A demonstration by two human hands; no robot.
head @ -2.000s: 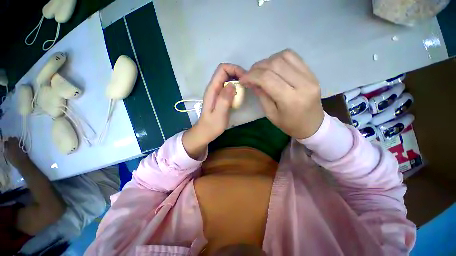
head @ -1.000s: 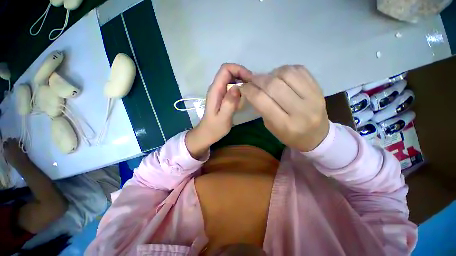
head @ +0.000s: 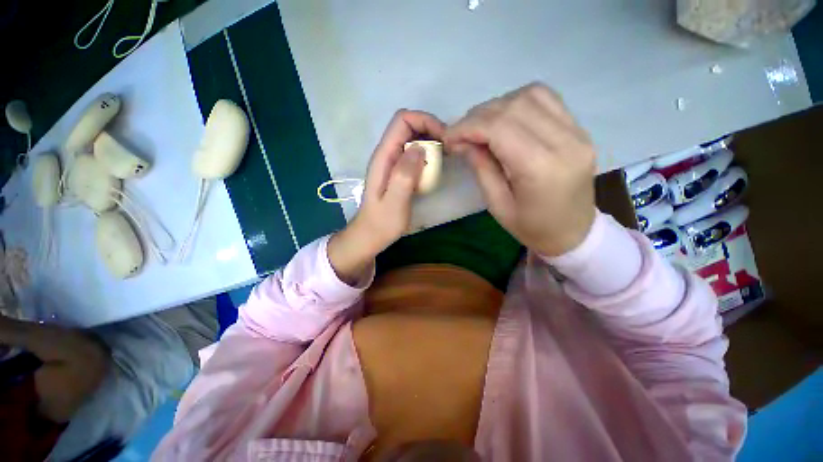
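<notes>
My left hand (head: 393, 185) is closed around a cream handheld unit (head: 429, 169), with one end facing up and toward the right. A thin white cord loop (head: 339, 189) trails from the unit at the left side of the hand. My right hand (head: 532, 167) is just right of the unit, thumb and forefinger pinched together close to its top end. Whether a small insert is between the fingertips cannot be seen. The palm side of the unit is hidden by my left fingers.
Cream units with cords (head: 93, 180) cluster on the left white sheet; one (head: 223, 140) lies beside the green strip. A clear bag of chips (head: 742, 20) and loose chips (head: 681, 104) are far right. A carton (head: 785, 253) holds glossy white items (head: 699, 180). Another person (head: 68, 370) sits left.
My right hand has turned and shifted slightly, and more of the unit shows than one second ago. The other person's hand has moved from the sheet's edge, and the cream units at top left have moved upward.
</notes>
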